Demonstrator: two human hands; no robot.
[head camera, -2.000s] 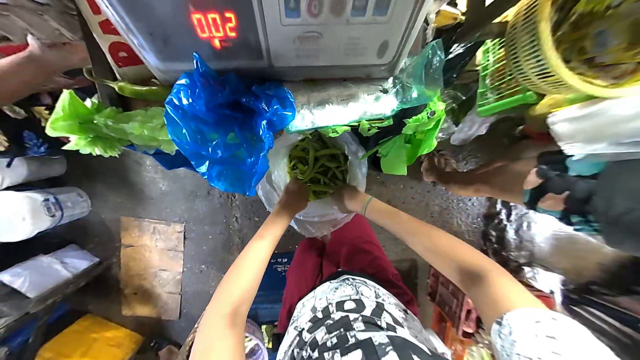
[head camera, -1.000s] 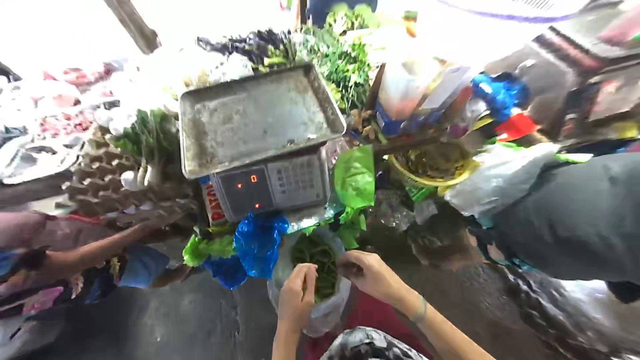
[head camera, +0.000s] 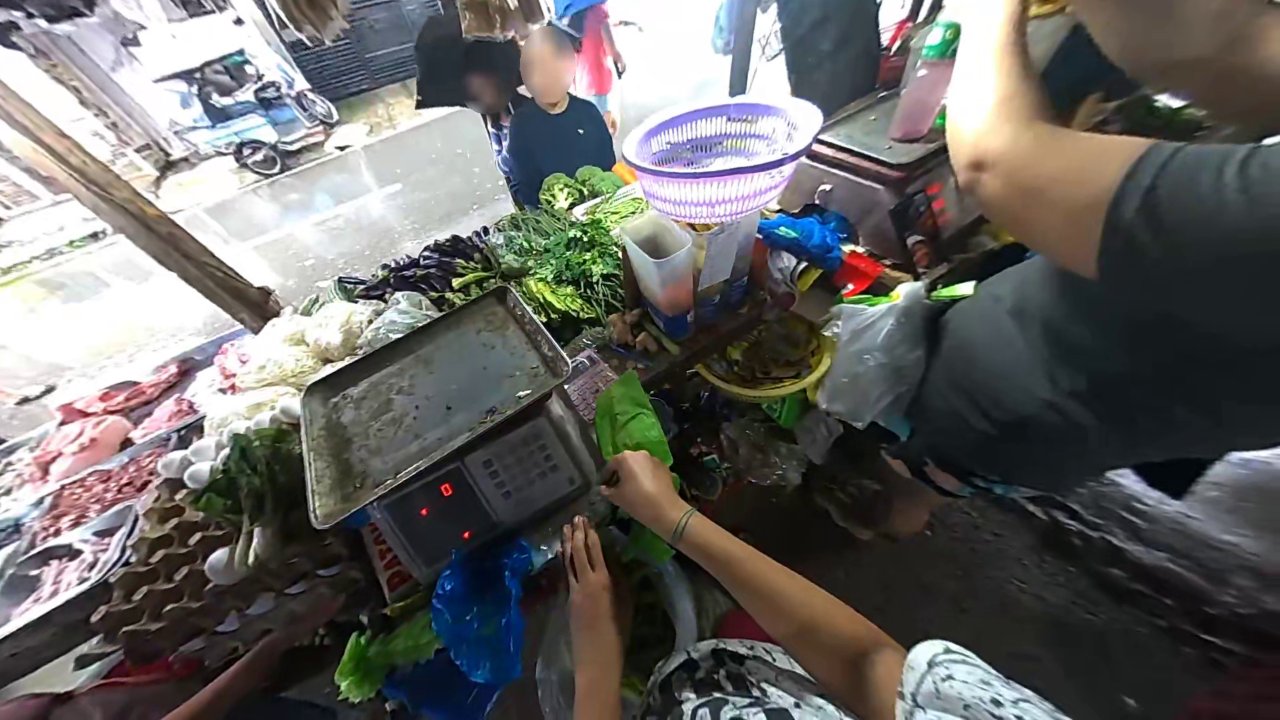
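My right hand, with a thin band at the wrist, is closed at the lower edge of a green plastic bag, beside the scale; what its fingers pinch is too small to tell. Lower and to the left, my left hand has its fingers extended near the scale's front edge. A clear plastic bag with green vegetables lies below my hands, partly hidden by them. The digital scale carries a tilted metal tray with only small scraps on it. Blue plastic bags hang at its front.
Egg trays, eggs and meat trays are at left. Eggplants and leafy greens lie behind the scale. A purple basket, a plastic container and a yellow basket are to the right. A person in a grey shirt stands close at right.
The view has swung up toward the street. Both hands were at the bag of green vegetables; now my right hand is up by the green plastic bag and my left is near the scale.
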